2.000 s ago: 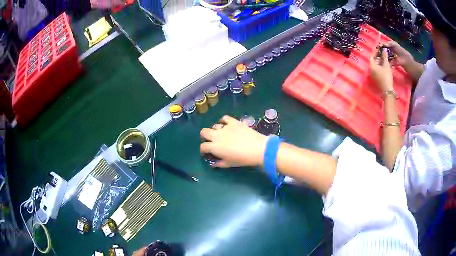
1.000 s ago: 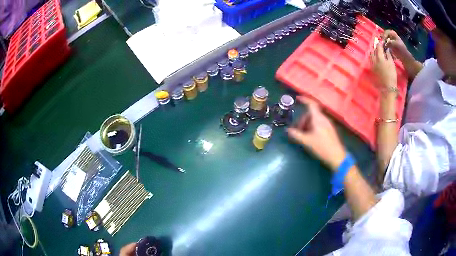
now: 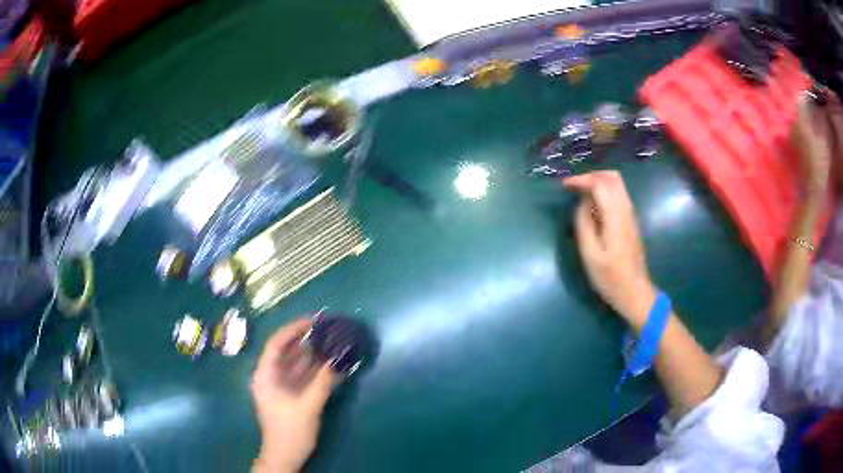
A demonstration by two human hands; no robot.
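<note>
The picture is blurred by motion. My left hand (image 3: 294,374) holds a round black watch part (image 3: 338,343) above the mat at the lower middle. My right hand (image 3: 605,231), with a blue wrist strap (image 3: 654,325), is over the mat at the right, fingers partly curled; blur hides whether it holds anything. Black watch parts (image 3: 566,141) with cylindrical weights (image 3: 605,124) stand beyond it. Several small modules with white labels (image 3: 189,333) lie left of my left hand.
A striped adhesive sheet (image 3: 310,248), a zip bag (image 3: 254,199), tweezers (image 3: 397,183) and a tape roll (image 3: 321,120) lie on the left and middle. More weights (image 3: 494,73) line the grey rail (image 3: 388,81). A red tray (image 3: 730,139) and a co-worker's arm (image 3: 802,231) are at right.
The view has turned down and left, so my left hand with the black part now shows fully. My right hand went from the weighted parts to the mat nearer me.
</note>
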